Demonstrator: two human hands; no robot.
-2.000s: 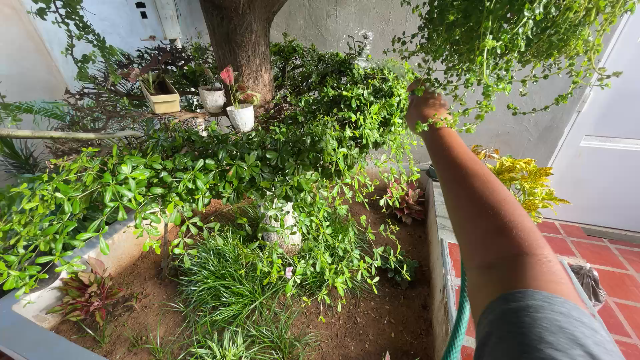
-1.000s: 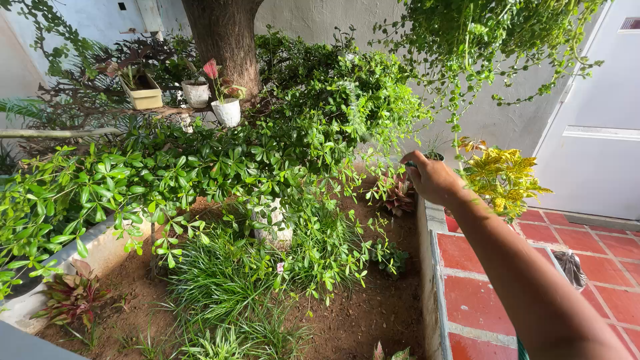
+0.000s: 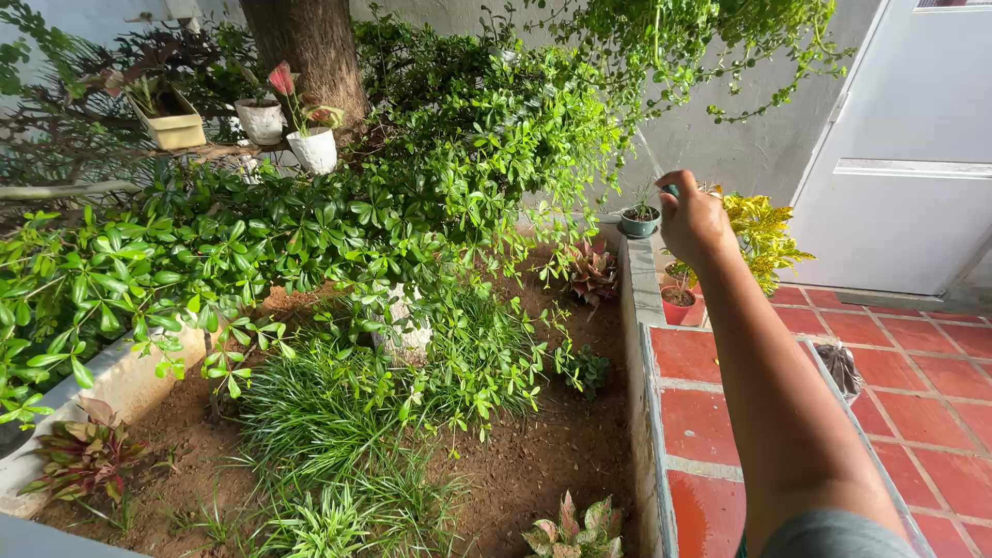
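Note:
My right hand (image 3: 695, 217) is closed on the end of a green garden hose (image 3: 669, 188), with only a small part of it showing at the fingers. A thin stream of water (image 3: 649, 153) rises from there up and left toward the leafy shrub (image 3: 511, 132). Just left of the hand, a small green pot with a plant (image 3: 640, 223) stands on the planter wall's corner. Beyond and to the right of the hand is a yellow-leaved croton (image 3: 759, 232). My left hand is not in view.
A low planter wall (image 3: 642, 287) borders the soil bed (image 3: 558, 434). Red tiles (image 3: 903, 372) lie to the right, with a red pot (image 3: 676, 304) near the wall. White pots (image 3: 313, 149) and a cream trough (image 3: 172, 128) sit by the tree trunk (image 3: 314, 54). A white door (image 3: 899, 194) stands behind.
My right hand has come down from beside the shrub's upper foliage to near the planter corner. The small green pot shows more fully, and a water stream is now visible.

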